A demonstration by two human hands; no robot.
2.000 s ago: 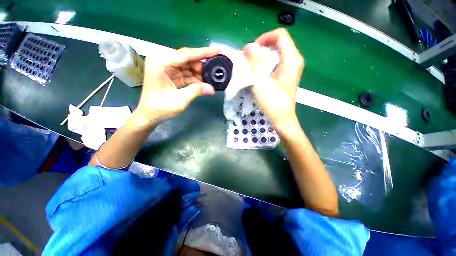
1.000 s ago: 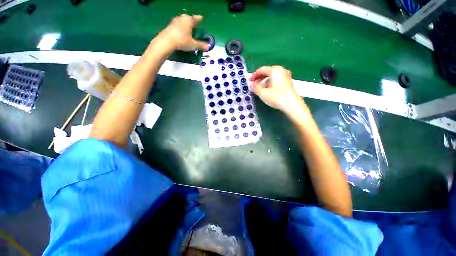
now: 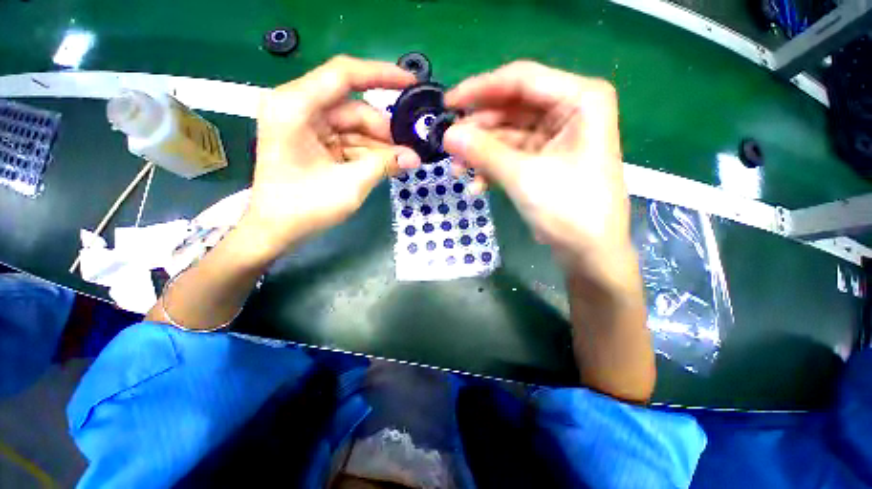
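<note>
My left hand (image 3: 320, 143) holds a black round housing (image 3: 409, 116) by its edge, above the far end of the parts tray. My right hand (image 3: 535, 143) pinches a small dark round insert (image 3: 443, 127) between thumb and fingers, at the housing's centre; whether it sits inside cannot be told. The parts tray (image 3: 446, 231), a whitish sheet with rows of dark round dots, lies below both hands, its far part hidden. Another black housing (image 3: 414, 65) sits just beyond the held one.
A solvent bottle (image 3: 172, 137), a wooden stick (image 3: 116, 207) and a crumpled white cloth (image 3: 122, 256) lie left. A similar tray (image 3: 27, 148) is far left. Clear bags (image 3: 681, 287) lie right. Beyond the white rail (image 3: 712, 194), the green belt (image 3: 535, 33) carries black housings.
My left hand has come back from the belt with a housing. My right hand has moved from the tray's right edge to the housing with an insert. Belt housings have shifted.
</note>
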